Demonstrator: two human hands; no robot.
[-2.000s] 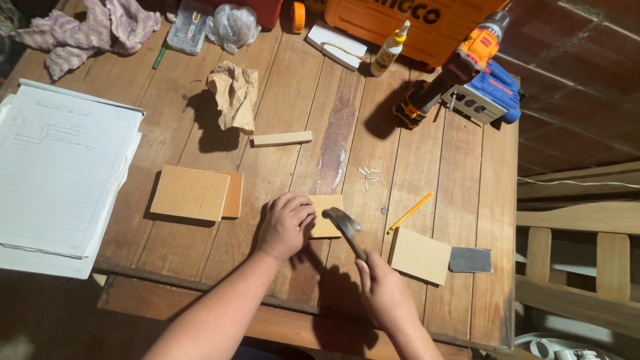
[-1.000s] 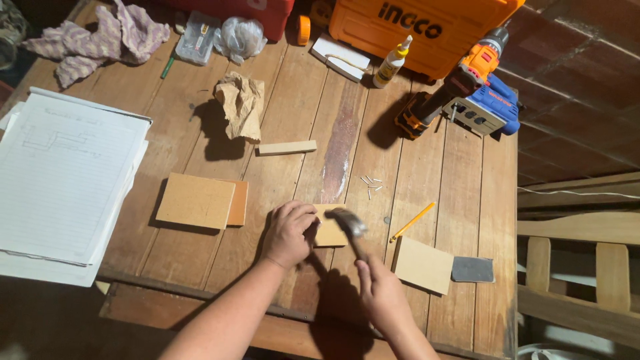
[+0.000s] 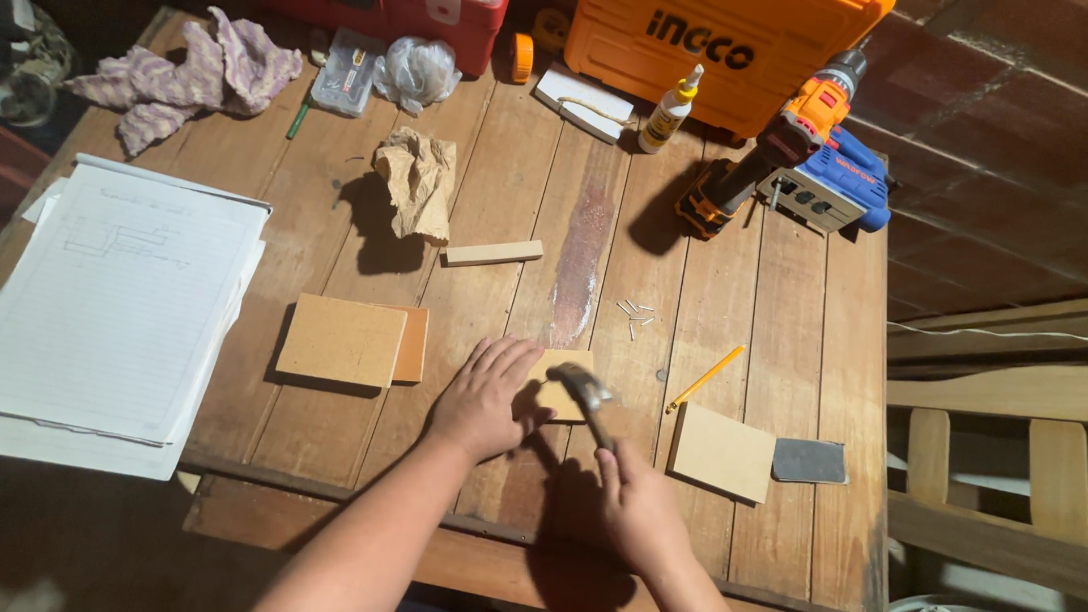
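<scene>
My right hand [image 3: 642, 506] grips a claw hammer [image 3: 586, 393] by its handle, the head over a small wooden board [image 3: 571, 361] near the table's front. On the left part of that board rests my left hand [image 3: 489, 399], fingers spread; whether it pinches a nail cannot be seen. Several nails [image 3: 634, 316] lie loose beyond the board to the right. A yellow pencil [image 3: 707, 378] and a square wooden board [image 3: 727, 450] are right of the hammer, with dark sandpaper [image 3: 809, 461] beside them. Two stacked boards [image 3: 342, 340] lie to the left, and a wooden strip [image 3: 495, 252] farther back.
Papers [image 3: 127, 314] cover the table's left side. Crumpled brown paper [image 3: 421, 183], a glue bottle [image 3: 669, 110], a cordless drill [image 3: 773, 144] and a blue jigsaw [image 3: 837, 183] stand farther back. Along the back edge are a cloth [image 3: 204, 72], a clear box [image 3: 347, 72] and an orange case [image 3: 714, 59].
The hammer has moved slightly over the small board, its head now nearer my left hand than one second ago. My left hand stays on the board.
</scene>
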